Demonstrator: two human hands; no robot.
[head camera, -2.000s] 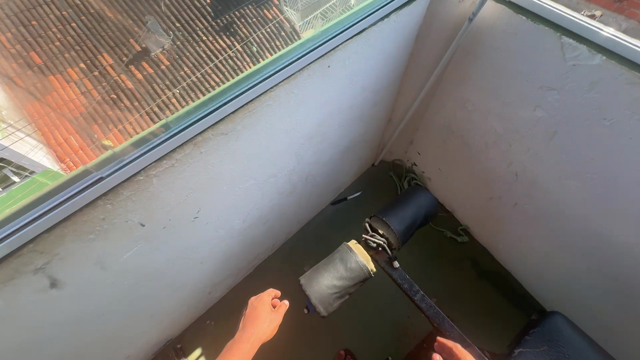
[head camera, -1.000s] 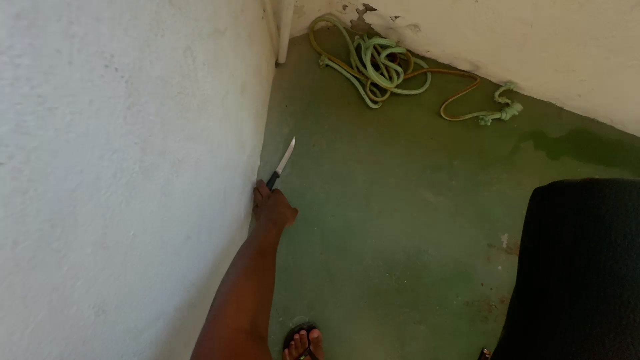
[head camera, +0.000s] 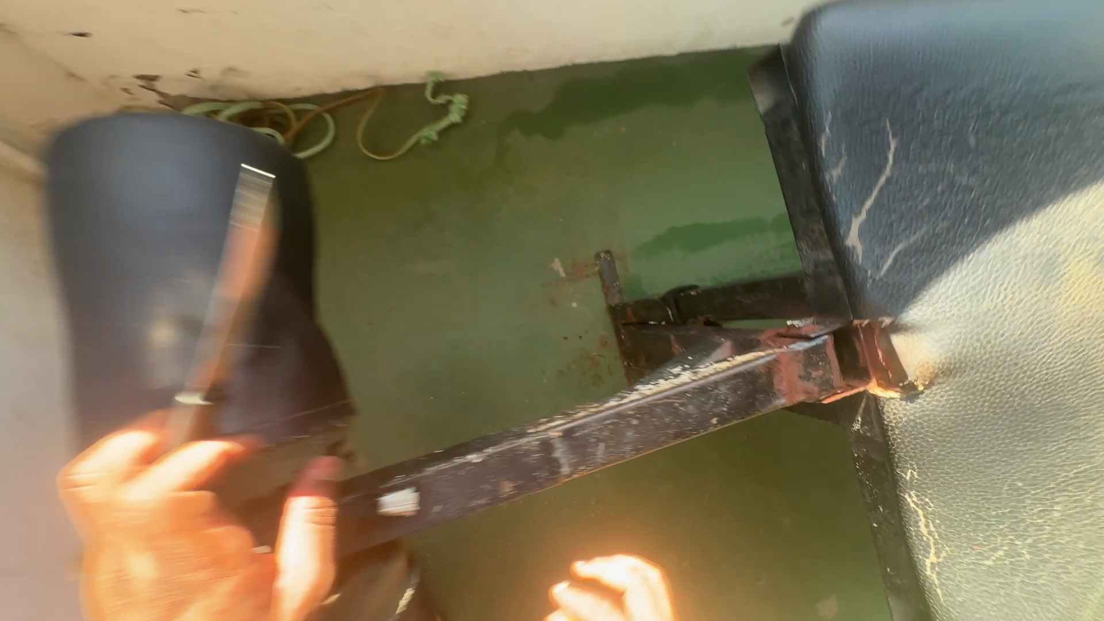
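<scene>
In the lower left, my left hand (head camera: 185, 517) grips a knife (head camera: 228, 293), its blurred blade pointing up in front of a black padded roller (head camera: 172, 259). A dark square metal bar (head camera: 569, 448) runs from beside that hand up to the right, to a cracked black vinyl pad (head camera: 975, 362). My right hand (head camera: 617, 591) is at the bottom edge, below the bar, with its fingers curled and glaring in sunlight. Whether anything is in it cannot be told. Below the bar at lower left, part of another dark thing shows, mostly hidden by my left hand.
A coiled green hose or rope (head camera: 319, 129) lies on the green floor (head camera: 483, 285) along the pale back wall (head camera: 483, 39). Black metal frame legs (head camera: 733, 302) stand out from under the large pad. Dark wet patches mark the floor near the wall.
The knife lay on the floor by the wall two seconds ago; one second ago my left hand reached it there. Now the hand has it up beside the roller. The view has swung to the right.
</scene>
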